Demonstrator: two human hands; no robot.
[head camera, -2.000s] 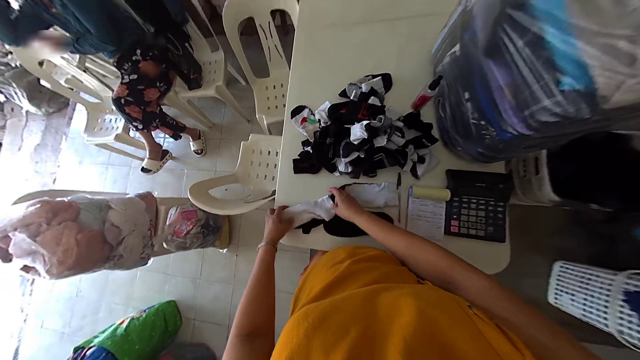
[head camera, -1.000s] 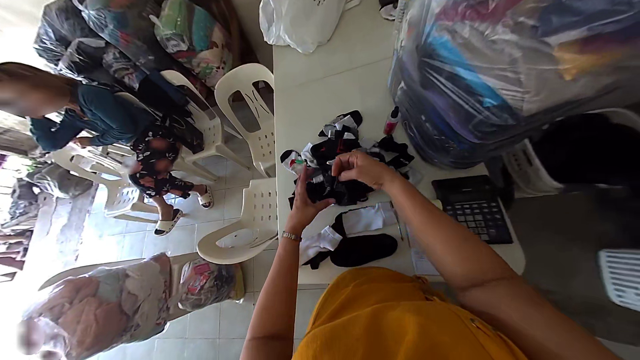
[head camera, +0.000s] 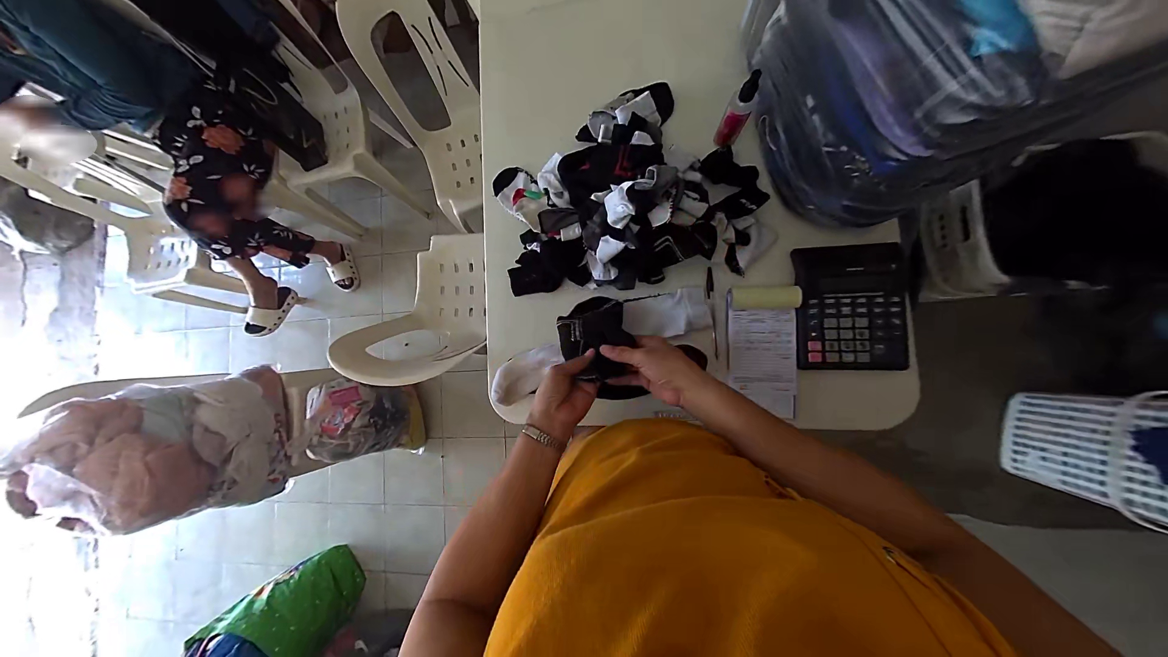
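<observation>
My left hand (head camera: 566, 394) and my right hand (head camera: 659, 370) grip a black sock (head camera: 591, 336) between them, low over the near edge of the table (head camera: 812, 401). A white sock (head camera: 527, 372) lies to the left of the held one, and another white sock (head camera: 671, 313) lies just beyond my right hand. Part of a black item (head camera: 693, 356) shows beside my right wrist; the rest is hidden. Farther back is a loose pile of black, white and grey socks (head camera: 630, 205).
Right of the socks are a pen (head camera: 710, 283), a written sheet (head camera: 762, 351) and a calculator (head camera: 853, 310). A red bottle (head camera: 737, 109) and a large plastic-wrapped bundle (head camera: 894, 109) stand farther back. Plastic chairs (head camera: 447, 274) line the left side, where a person (head camera: 219, 173) sits.
Both hands were at the sock pile one second ago; they are now nearer my body, holding a black sock. Two seconds ago they were on a white sock near the table's edge.
</observation>
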